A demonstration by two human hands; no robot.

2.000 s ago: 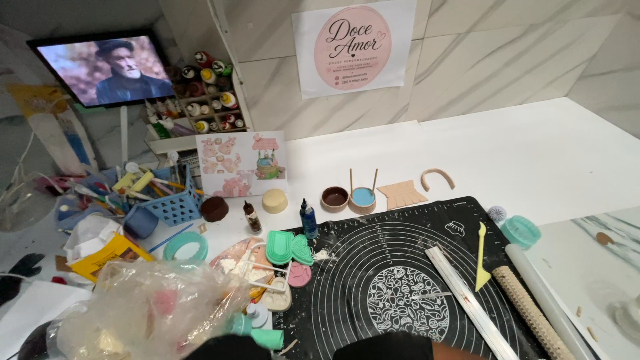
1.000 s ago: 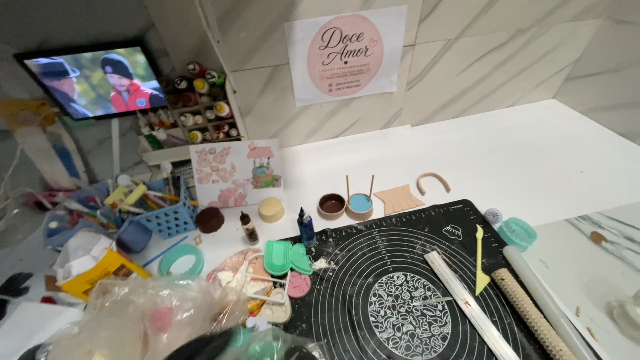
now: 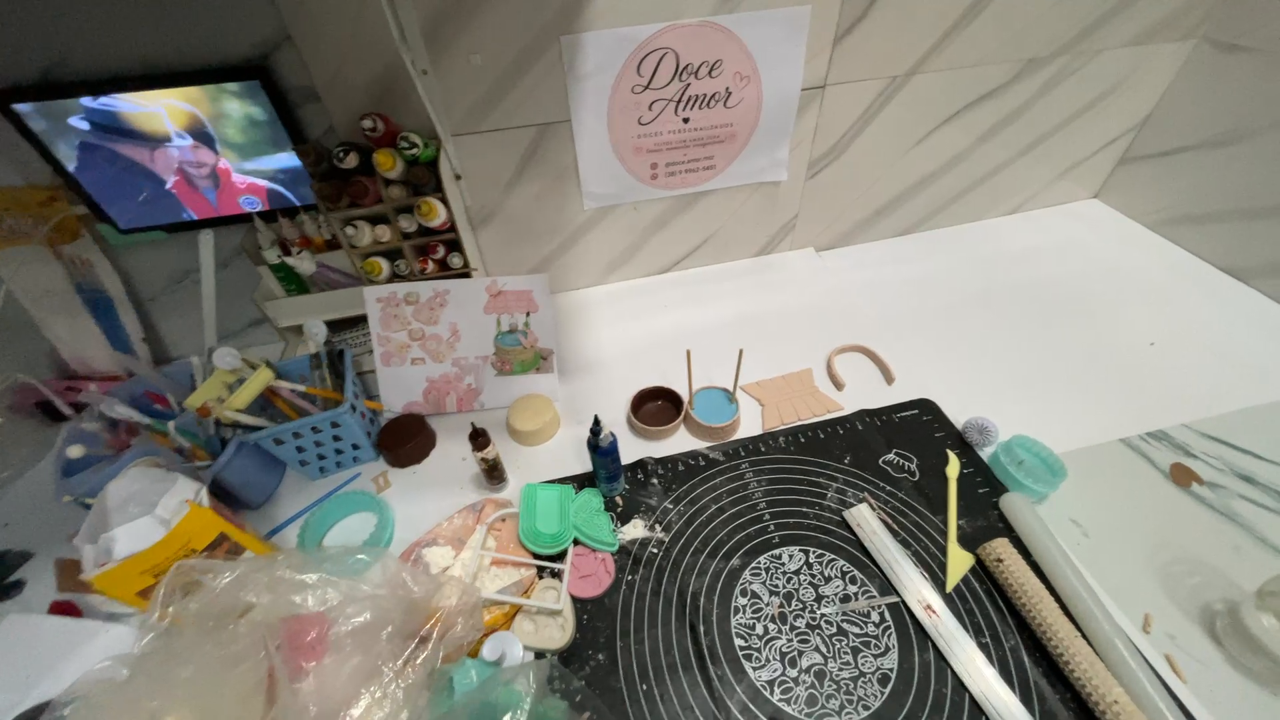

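Neither of my hands shows in the head view. A black silicone work mat (image 3: 680, 600) lies at the lower middle, bearing a white wooden strip (image 3: 935, 610), a yellow plastic modelling tool (image 3: 952, 530) and a textured rolling pin (image 3: 1055, 625). Behind the mat are a small brown-filled bowl (image 3: 657, 410), a bowl with blue filling and two upright sticks (image 3: 713, 408), a beige fringed piece (image 3: 795, 399) and a beige arch (image 3: 860, 352). A blue dropper bottle (image 3: 605, 458) stands at the mat's edge. Green cutters (image 3: 547, 518) overlap the mat's left corner.
A clear plastic bag (image 3: 270, 640) fills the lower left, near a teal ring (image 3: 346, 522). A blue basket of tools (image 3: 325, 430), a printed picture sheet (image 3: 460, 345), a paint bottle rack (image 3: 400, 230) and a lit screen (image 3: 165, 150) stand behind. A smooth rolling pin (image 3: 1085, 600) lies right.
Two dark shapes at the bottom edge two seconds ago, and one over the plastic bag one second ago, are out of view. The bag's shape has shifted. The screen picture differs.
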